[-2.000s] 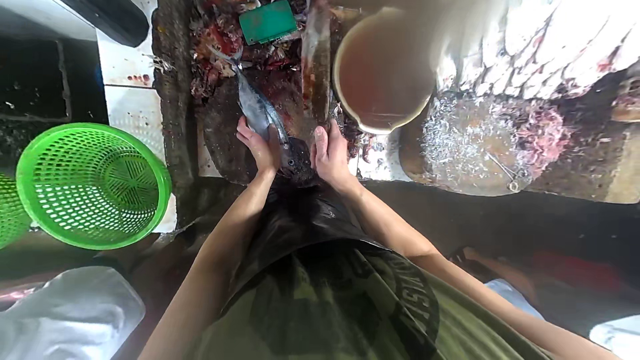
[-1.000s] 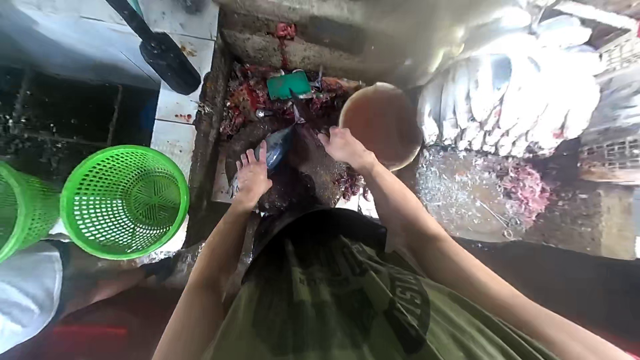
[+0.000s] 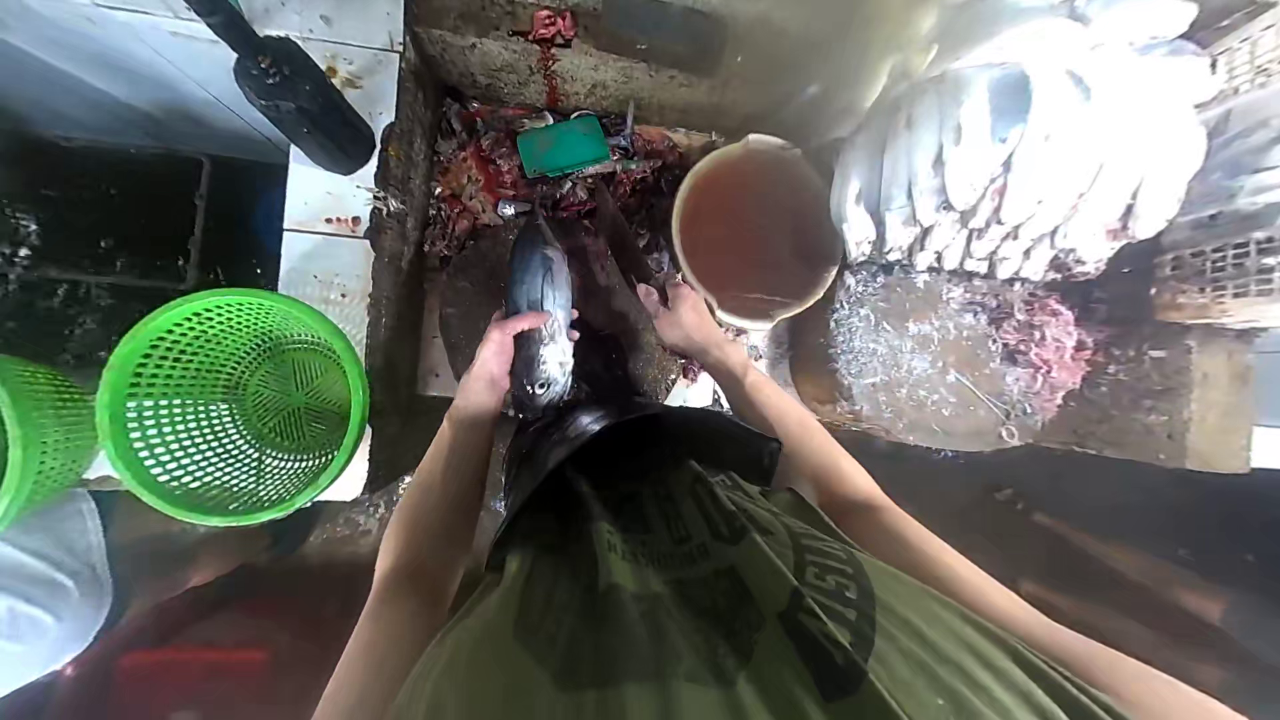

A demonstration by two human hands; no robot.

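A silvery whole fish lies with its tail up the view and its head toward me, over a dark round chopping block. My left hand is closed round its body near the head, thumb on top. My right hand grips the near end of a dark, broad-bladed knife, whose blade points away from me to the right of the fish. Past the fish, a green plastic box or lid rests on red fish scraps.
A round tub of reddish-brown water stands right of my right hand. Many pale fish are piled beyond a wet board with scales. Green plastic baskets stand at left, below a black-handled object. A worn ledge borders the work spot.
My left hand, spread with fingers apart a second ago, is now round the fish. The fish's head now points toward me. The knife now shows clearly in my right hand.
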